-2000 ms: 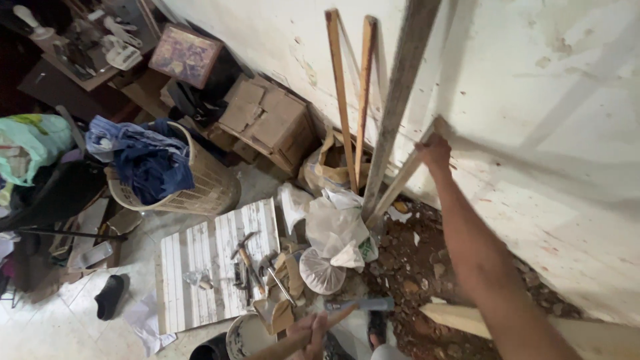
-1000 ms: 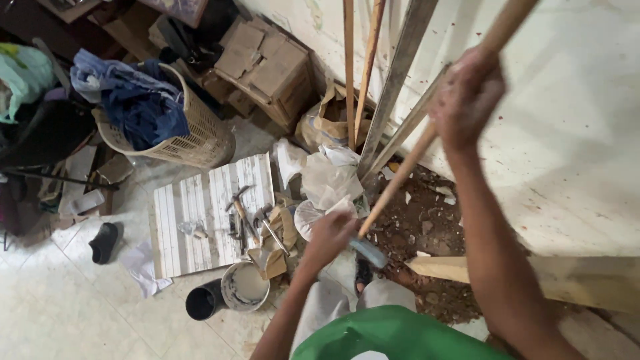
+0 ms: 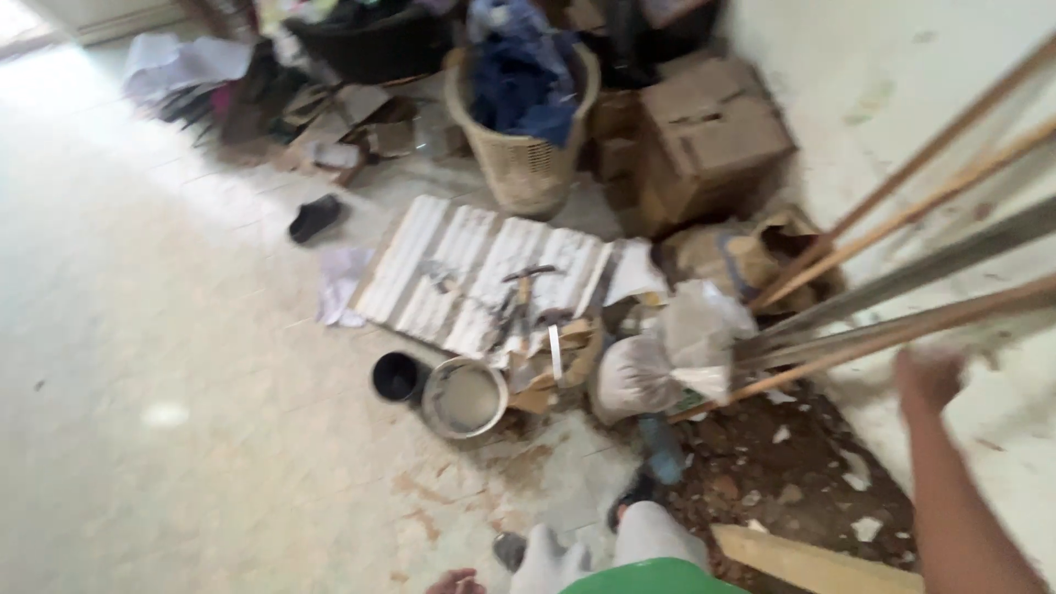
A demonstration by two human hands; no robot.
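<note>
My right hand [image 3: 932,379] is at the right, just below a long wooden handle [image 3: 874,340] that leans on the wall; blur hides whether they touch. At the lower end of this handle is a blue-grey tool head [image 3: 662,450], resting beside the broken-up soil. My left hand [image 3: 458,582] shows only in part at the bottom edge, with nothing seen in it. Other wooden poles [image 3: 916,202] and a grey board [image 3: 924,264] lean in the same corner. A hammer [image 3: 524,297] lies on a white ribbed panel [image 3: 462,247].
Near my feet stand a bucket of grey mix [image 3: 466,398] and a black container [image 3: 398,377]. Tied plastic bags [image 3: 639,375] sit by the soil [image 3: 784,462], with a pale wooden board [image 3: 813,561] across it. A laundry basket [image 3: 520,165], cardboard box [image 3: 714,136] and shoe [image 3: 316,218] lie beyond.
The long-handled tool, held in both hands one second ago, now leans at the wall with the poles. My left hand has come away from it and dropped low. The view has swung left.
</note>
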